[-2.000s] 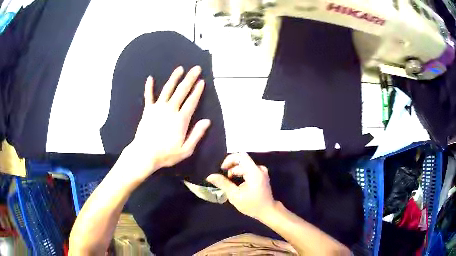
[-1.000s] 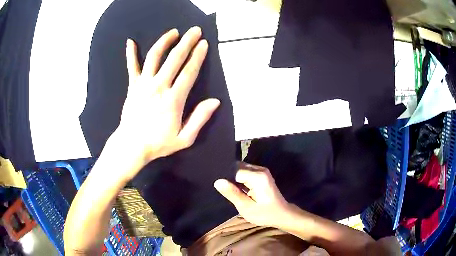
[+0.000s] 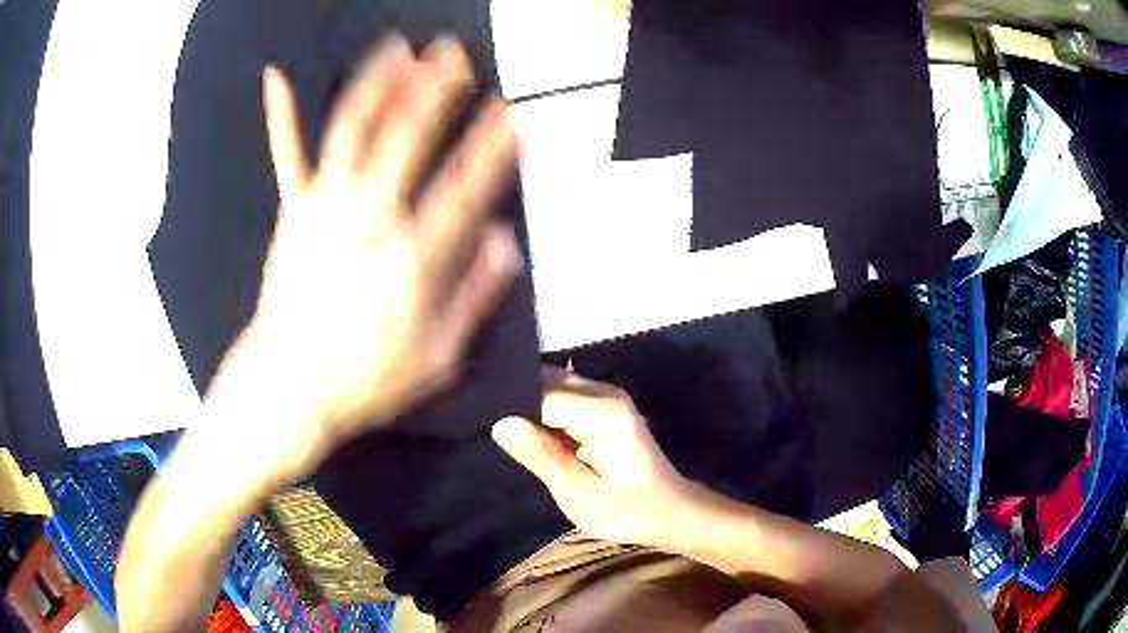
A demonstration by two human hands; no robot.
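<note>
A dark cut panel (image 3: 223, 210) lies on the white sewing table (image 3: 105, 247) and runs down over its front edge. My left hand (image 3: 371, 247) is over the panel with fingers spread, palm down and blurred; it holds nothing. My right hand (image 3: 606, 451) is at the panel's right edge just below the table edge, thumb and curled fingers closed on the cloth. Other dark pieces (image 3: 792, 124) with a stepped lower edge lie to the right on the table. Dark cloth (image 3: 730, 408) hangs below the table edge.
Blue crates stand at the lower left (image 3: 105, 495) and right (image 3: 952, 408); the right one holds pink-red cloth (image 3: 1051, 470). A pale blue scrap (image 3: 1045, 186) and a green stick (image 3: 993, 118) lie at the right edge. Dark cloth (image 3: 19, 309) hangs at the far left.
The view has tilted down, and the machine head has mostly left it. My left hand is now blurred in motion. The pale object near my right hand two seconds ago no longer shows.
</note>
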